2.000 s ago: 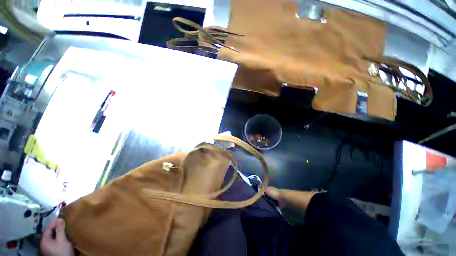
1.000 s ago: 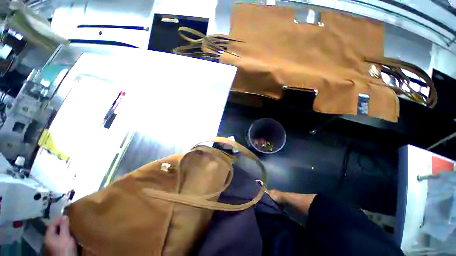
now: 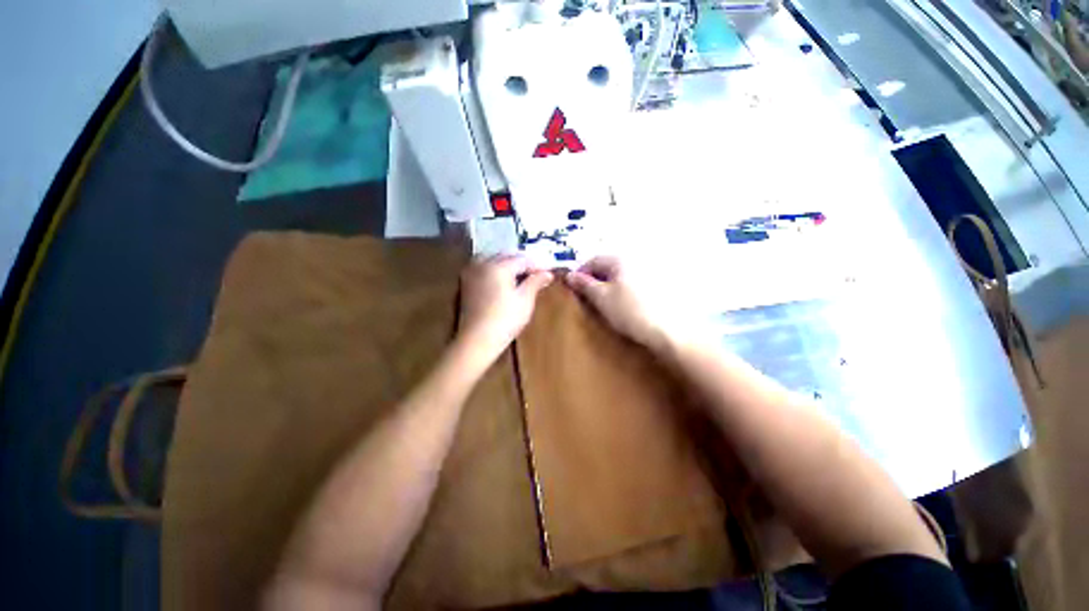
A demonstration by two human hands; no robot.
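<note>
A large brown bag body (image 3: 322, 358) lies spread in front of me, with a tan handle loop (image 3: 120, 442) at its left. Its top edge is at the needle area (image 3: 552, 248) of the white sewing machine head (image 3: 555, 119), which has a red logo. My left hand (image 3: 499, 296) pinches the edge just left of the needle. My right hand (image 3: 611, 292) pinches it just right of the needle. A dark line runs down the bag between my forearms. The fingertips partly hide the gripped edge.
Blue-black snips (image 3: 776, 227) with a red tip lie on the white table (image 3: 884, 394) at right. A teal mat (image 3: 317, 131) is left of the machine. A tan handle (image 3: 985, 257) and brown fabric (image 3: 1063, 418) are at the far right. A grey hose (image 3: 215, 155) hangs upper left.
The view has swung left to the machine. The bag is now spread flat with its edge at the needle. Both hands are together on that edge; earlier they were far apart.
</note>
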